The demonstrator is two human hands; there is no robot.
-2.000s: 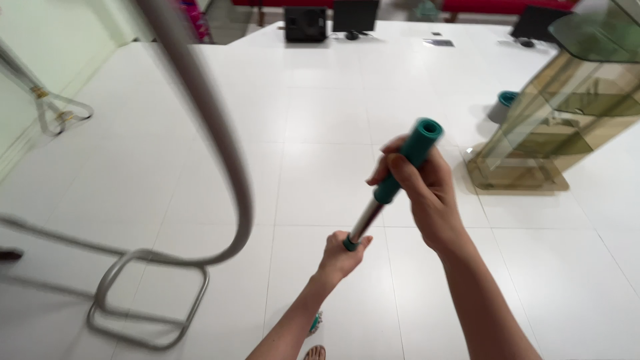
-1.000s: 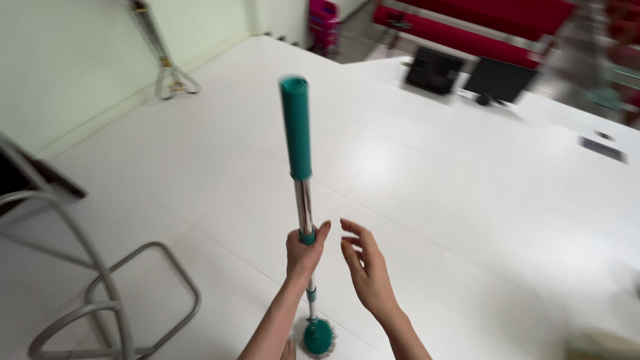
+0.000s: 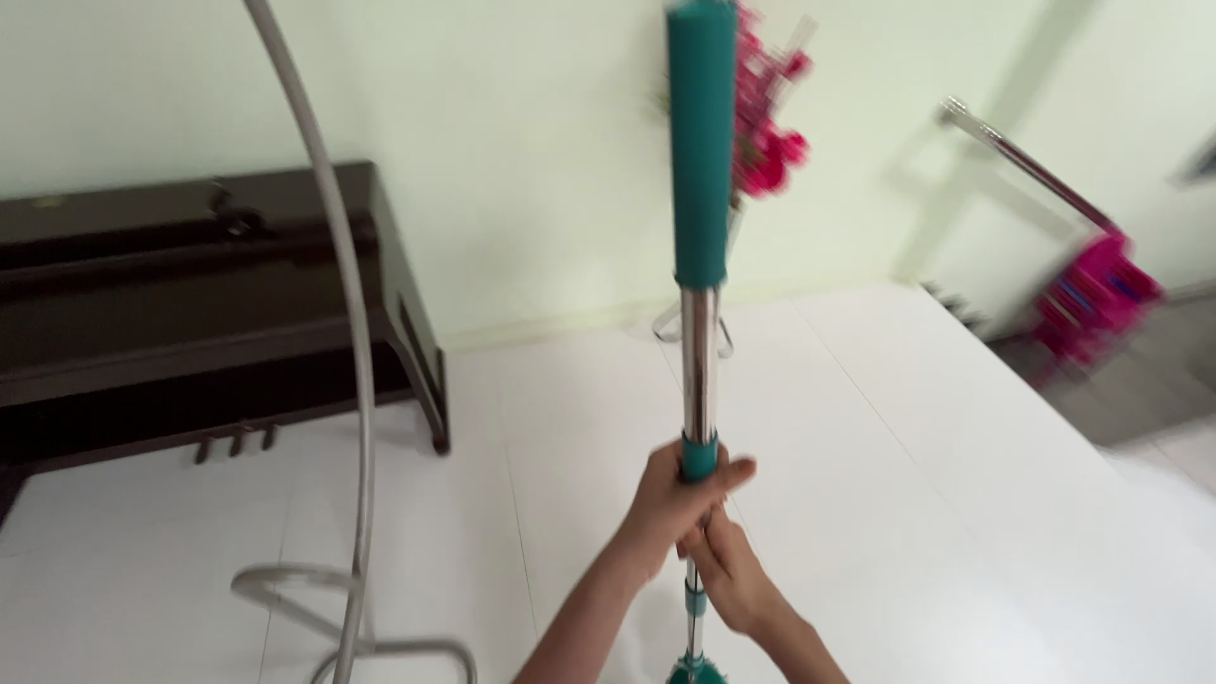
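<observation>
A telescopic mop handle (image 3: 700, 366) with a green grip and metal pole stands upright before me. My left hand (image 3: 679, 499) is closed round the pole at its green collar, thumb across the front. Just below, my right hand (image 3: 727, 560) is on the thinner part of the pole, its fingers around it and partly hidden behind. The green mop head (image 3: 696, 671) is at the bottom edge, cut off by the frame.
A curved grey metal tube frame (image 3: 351, 313) rises at the left. Behind it stands a dark upright piano (image 3: 370, 218) against the pale wall. Pink flowers (image 3: 774, 161) are behind the grip, and a blurred pink object (image 3: 1092, 299) hangs at the right above the white tiled floor (image 3: 807, 437).
My right hand was on the green grip, then off the handle with fingers apart; now it is on the pole below my left hand. The view has swung left.
</observation>
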